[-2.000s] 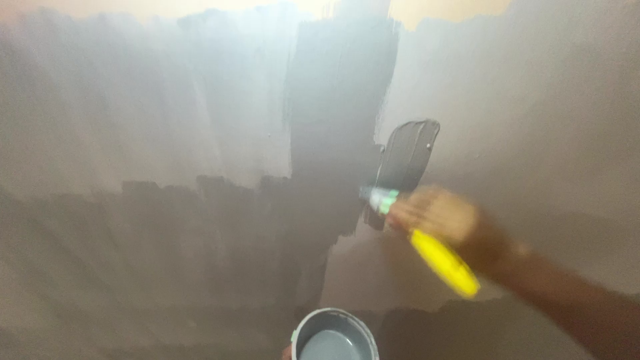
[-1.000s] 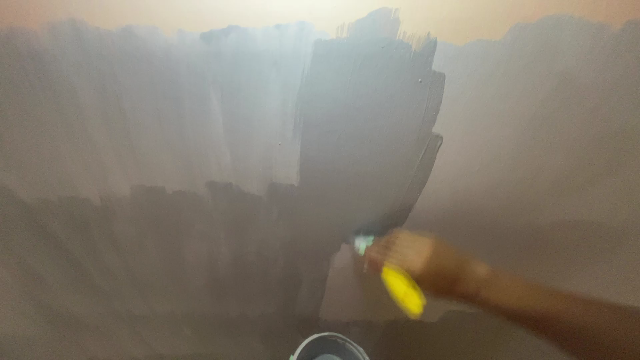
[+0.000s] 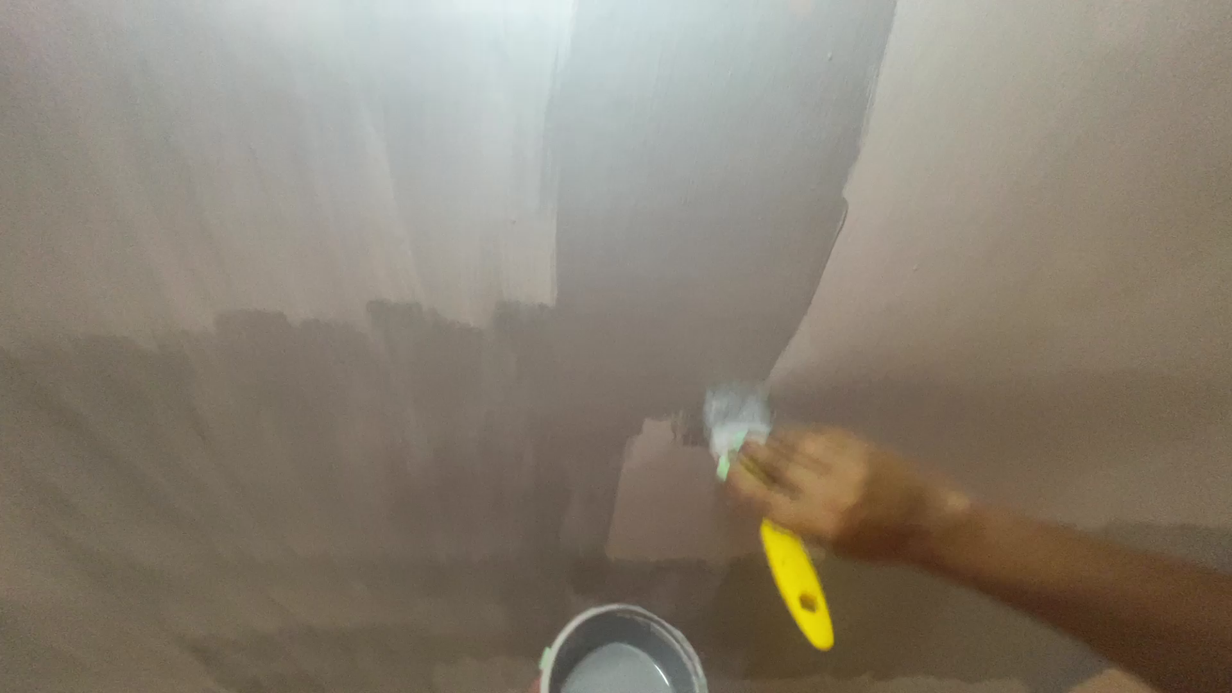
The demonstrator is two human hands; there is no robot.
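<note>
My right hand (image 3: 818, 486) grips a flat paintbrush with a yellow handle (image 3: 797, 587). The bristles, blurred by motion, rest on the wall at the lower edge of a dark, wet-looking painted area (image 3: 703, 192). A round tub of grey paint (image 3: 616, 621) is at the bottom, below and left of the brush, its lower part cut off by the frame. Only a sliver of my left hand (image 3: 535, 686) shows at the tub's left side; its grip cannot be made out.
The painted wall (image 3: 289, 192) fills the view, lighter and streaky at upper left, darker lower down with a ragged edge between. A small lighter patch (image 3: 664, 500) lies just left of my right hand. Lighter wall is at the right.
Two seconds ago a separate thick paint mark stood right of the dark strip; now the dark area is wider and covers that place. The view has moved closer to the wall.
</note>
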